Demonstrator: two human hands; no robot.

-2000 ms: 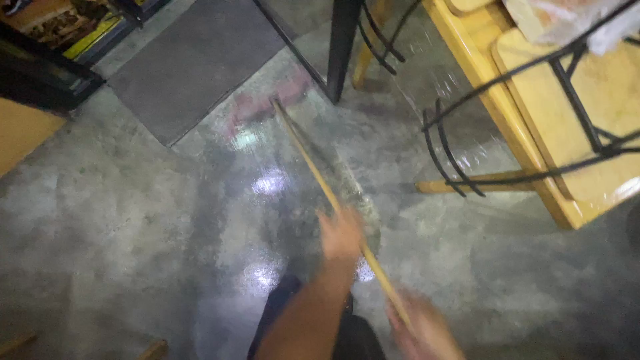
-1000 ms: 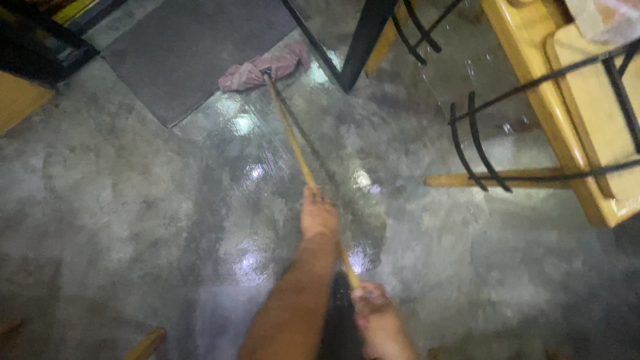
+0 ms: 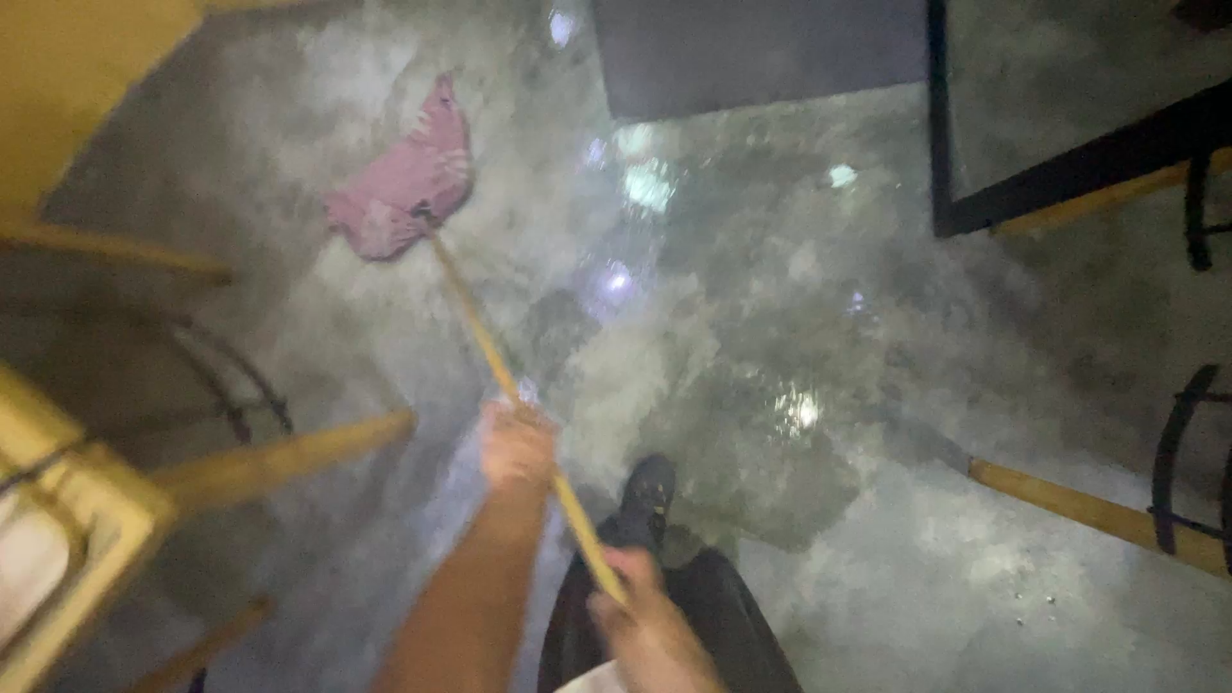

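A pink cloth mop head [image 3: 409,183] lies spread on the grey concrete floor [image 3: 674,318], at the upper left. From it a wooden mop handle [image 3: 474,313] runs down to the lower middle. My left hand [image 3: 520,443] is wrapped around the middle of the handle. Lower down, close to my body, my right hand [image 3: 630,592] grips the handle near its end. Both hands are slightly blurred. The floor around the mop shines with wet-looking reflections.
A dark mat [image 3: 760,53] lies at the top, beside a black metal frame [image 3: 943,125]. Wooden table corner [image 3: 115,510] and legs [image 3: 289,457] stand on the left. Another wooden leg [image 3: 1068,500] with curved black metal is at the right. My dark shoe [image 3: 650,486] shows below centre.
The pink mop head has moved off the mat's edge to the bare floor left of the mat. Both hands have stayed on the handle. The view has swung left.
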